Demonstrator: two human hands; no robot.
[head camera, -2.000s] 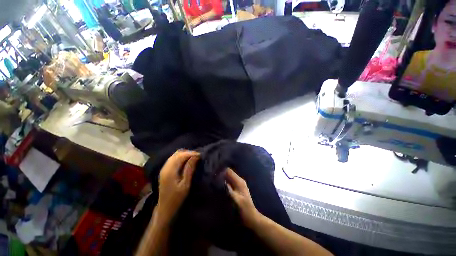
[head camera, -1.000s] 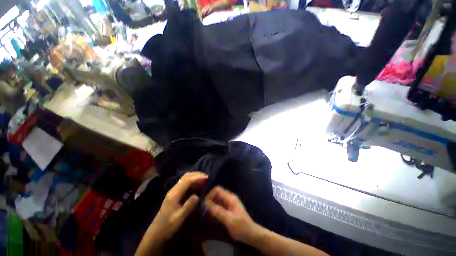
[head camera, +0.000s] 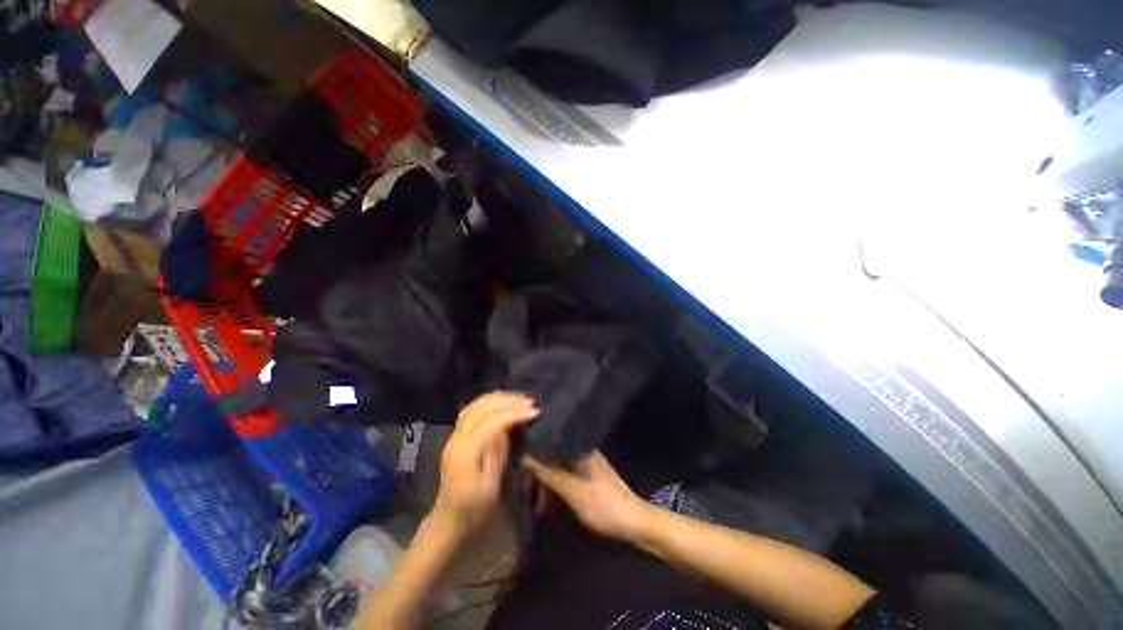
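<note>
A dark garment (head camera: 560, 382) is bunched low in front of me, below the table's front edge. My left hand (head camera: 489, 458) is at its near left side, fingers bent and thumb close to them, with dark cloth between. My right hand (head camera: 591, 490) is beside it on the right, its fingertips on the same cloth. The fingertips are partly hidden and slightly blurred. A dark garment pile (head camera: 591, 49) lies on the white sewing table (head camera: 764, 185) at the top.
A red basket (head camera: 228, 357) with dark garments and a blue basket (head camera: 209, 505) stand at the left. A green basket (head camera: 54, 277) is at the far left. Part of the sewing machine (head camera: 1090, 172) shows at the right edge. A ruler scale (head camera: 917, 412) runs along the table's front.
The view has swung down and left, bringing the baskets in and most of the machine out. Both hands are now below the table edge with dark cloth, away from the pile on the table.
</note>
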